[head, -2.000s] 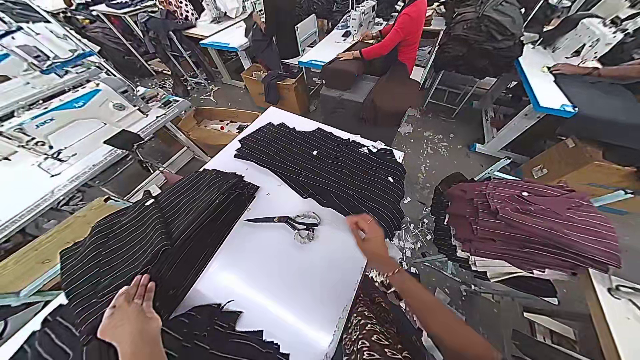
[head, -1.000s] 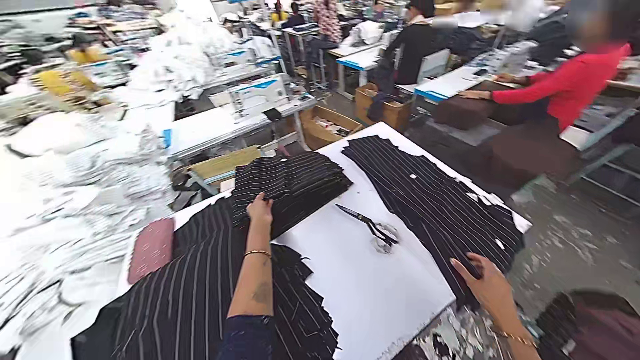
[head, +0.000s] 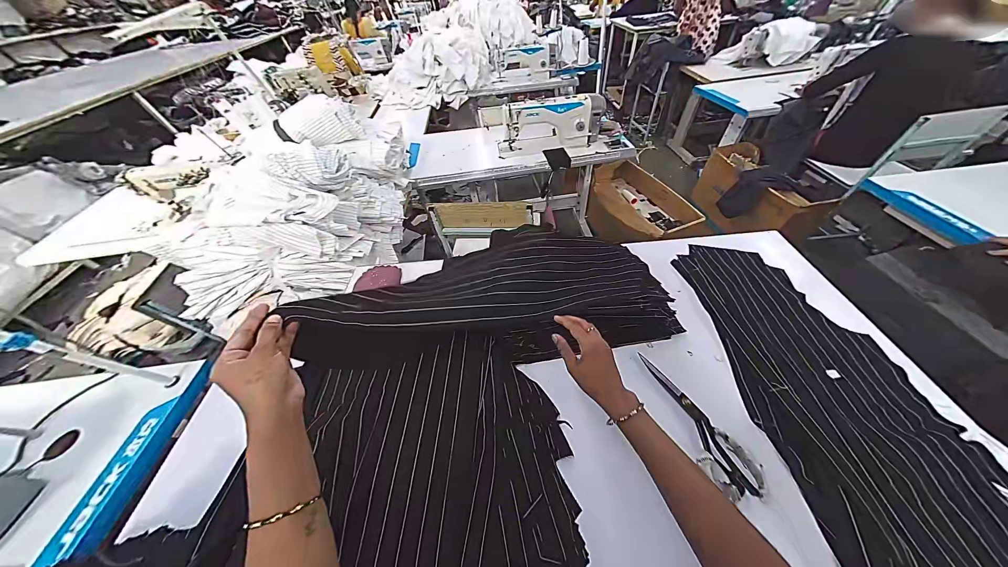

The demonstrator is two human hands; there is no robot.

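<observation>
My left hand (head: 258, 358) pinches the left end of a black pinstriped fabric piece (head: 472, 283), slightly lifted above the white table. That piece lies across a stack of the same dark cloth, whose ragged cut edges show at its right. Beside its lower edge is my right hand (head: 589, 358), fingers spread, near or lightly touching the cloth. More pinstriped fabric (head: 425, 457) spreads toward me, its stripes running lengthwise. Tailor's scissors (head: 701, 425) lie on the white tabletop (head: 630, 488), right of my right forearm. Another striped panel (head: 819, 378) covers the table's right side.
A sewing machine (head: 551, 122) on its table stands beyond, with cardboard boxes (head: 646, 205) beside it. White garments (head: 331, 189) are heaped at the left. A blue-edged table (head: 118, 480) borders the near left. At the upper right sits a person in dark clothing (head: 906, 102).
The view has swung left. My left hand, resting on the stack before, now holds a striped piece by its end at the left. My right hand has left the right panel and is by the stack.
</observation>
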